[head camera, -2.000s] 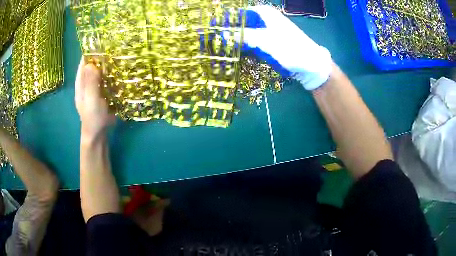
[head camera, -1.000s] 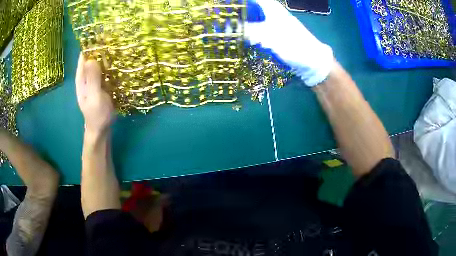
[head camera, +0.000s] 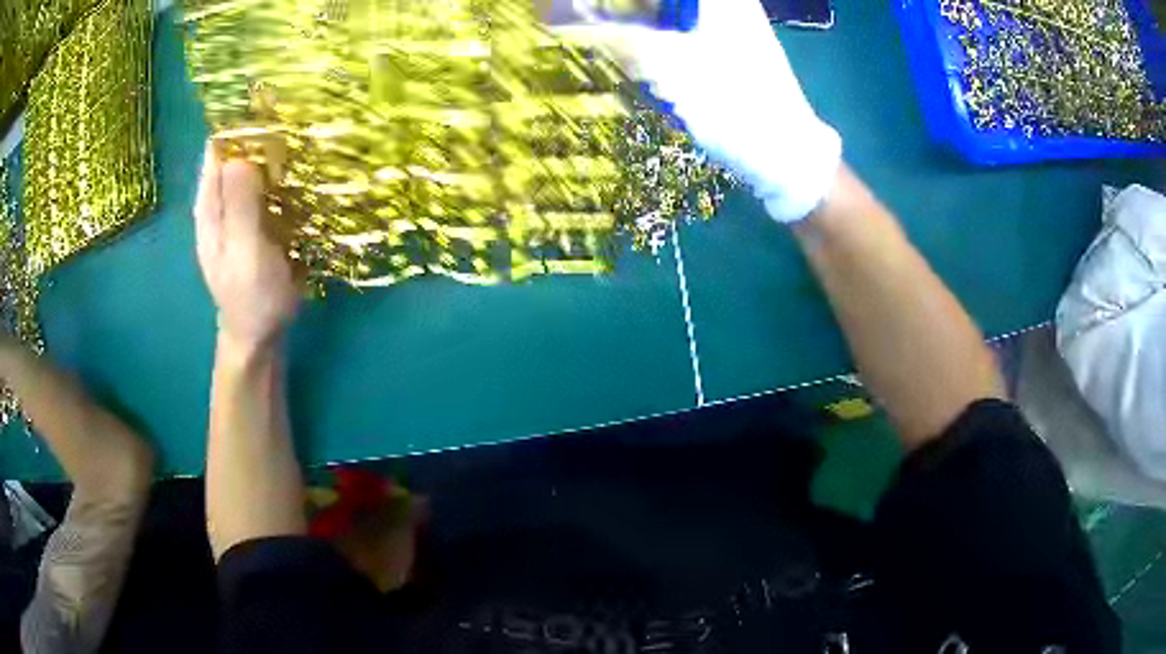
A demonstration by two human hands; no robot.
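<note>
A gold sprue frame (head camera: 435, 153), blurred by motion, is held up over the green table, its top cut off by the picture's upper edge. My bare left hand (head camera: 246, 236) grips its left edge, with the fingers partly behind it. My right hand (head camera: 722, 96), in a white and blue glove, is at the frame's upper right; its blurred fingers reach over the frame's top right part, and I cannot tell whether they grip it. A pile of loose gold and silver parts (head camera: 665, 185) lies behind and to the right of the frame.
Stacked gold frames (head camera: 90, 134) lie at the left. A blue tray (head camera: 953, 128) of loose parts is at the upper right, and a dark smartphone (head camera: 803, 10) is at the top edge. Another person's forearm (head camera: 77, 422) is at the left, and a white sleeve (head camera: 1125, 326) at the right.
My right hand has moved up and to the left, from the frame's right edge to over its upper right part. My left hand keeps its grip in nearly the same place.
</note>
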